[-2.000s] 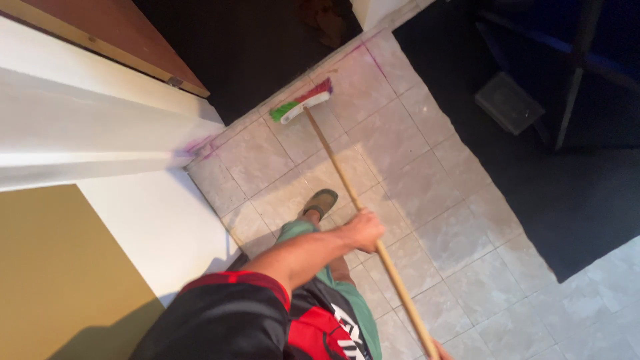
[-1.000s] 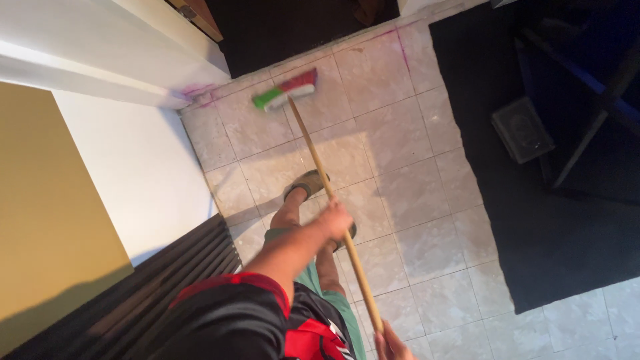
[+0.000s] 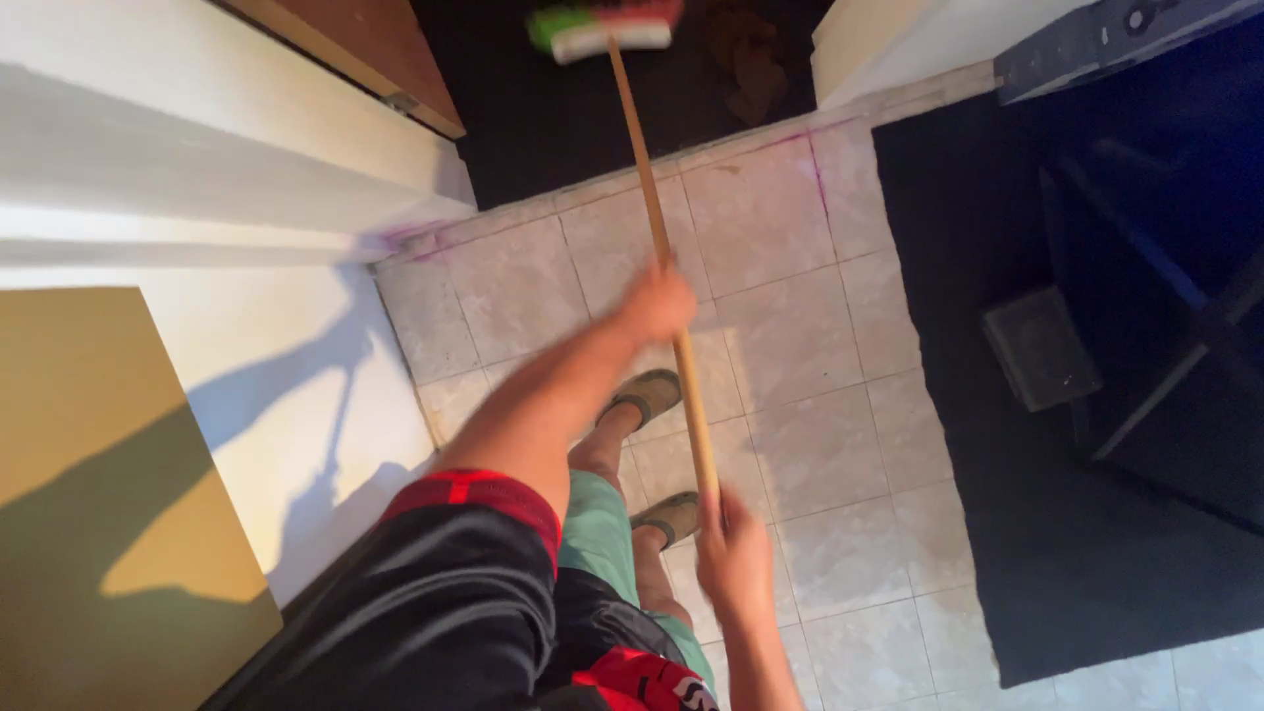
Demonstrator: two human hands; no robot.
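A broom with a pale wooden handle (image 3: 693,405) runs from low centre up to the top edge. Its white head with green and red bristles (image 3: 610,32) is blurred, over the dark floor past the doorway threshold. My left hand (image 3: 664,301) is closed around the middle of the handle. Lower down, near its end, my right hand (image 3: 733,553) grips it. Grey-beige floor tiles (image 3: 800,331) with pink-purple stains lie under the handle, and both my feet in clogs (image 3: 647,395) stand on them.
A brown door (image 3: 360,49) and white wall (image 3: 197,168) are on the left, with a tan panel (image 3: 89,454) below. A black mat (image 3: 948,395) lies on the right, with a clear plastic box (image 3: 1042,348) and dark crossed bars. A brown crumpled thing (image 3: 746,59) lies beyond the threshold.
The broom head was on the light tiles before the threshold; now it is past it, over the dark floor. Both my hands have kept their hold on the handle.
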